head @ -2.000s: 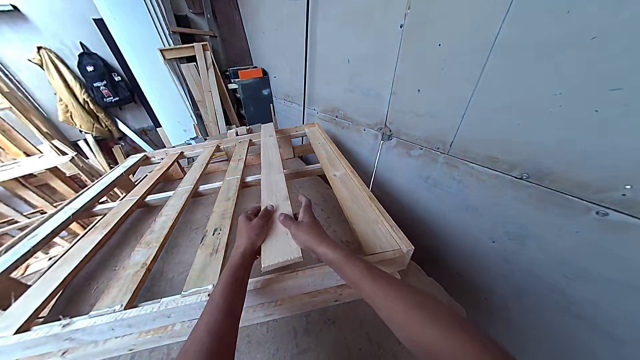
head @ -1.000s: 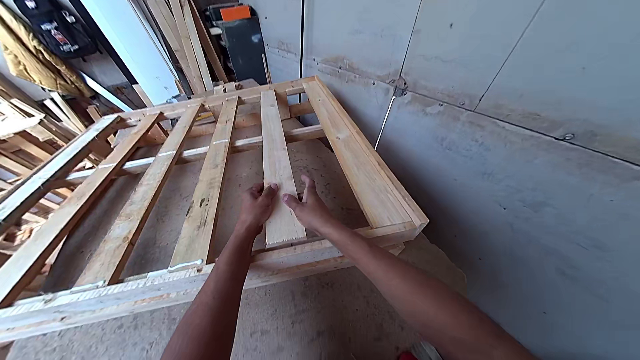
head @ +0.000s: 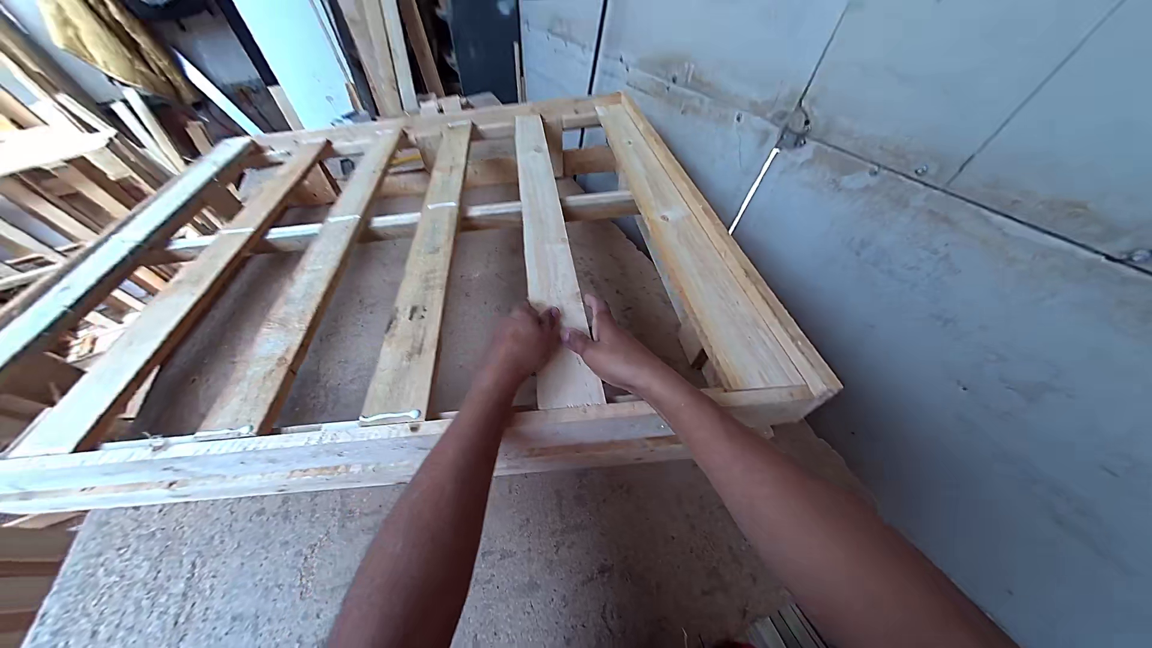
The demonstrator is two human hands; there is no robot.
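Note:
A pale wooden slat [head: 544, 216] lies lengthwise on a wooden slatted frame [head: 324, 450], its near end by the front rail. My left hand [head: 526, 340] grips its left edge and my right hand [head: 616, 349] its right edge, thumbs on top and close together. The fingers under the slat are hidden. To the left runs a knotty slat [head: 418, 306], with a white bead, perhaps glue, at its near end. A wide board [head: 684, 252] lines the frame's right side.
A grey panelled wall [head: 972, 360] stands close on the right. Beneath the frame is a rough, speckled surface [head: 270, 558]. Loose timber [head: 54, 198] is piled at the left, and upright boards [head: 378, 54] lean at the back. A yellowish jacket [head: 108, 45] hangs at the upper left.
The near end of the held slat, which overlapped the front rail two seconds ago, now sits at the rail's inner edge. Both hands keep their hold. The view has tilted down.

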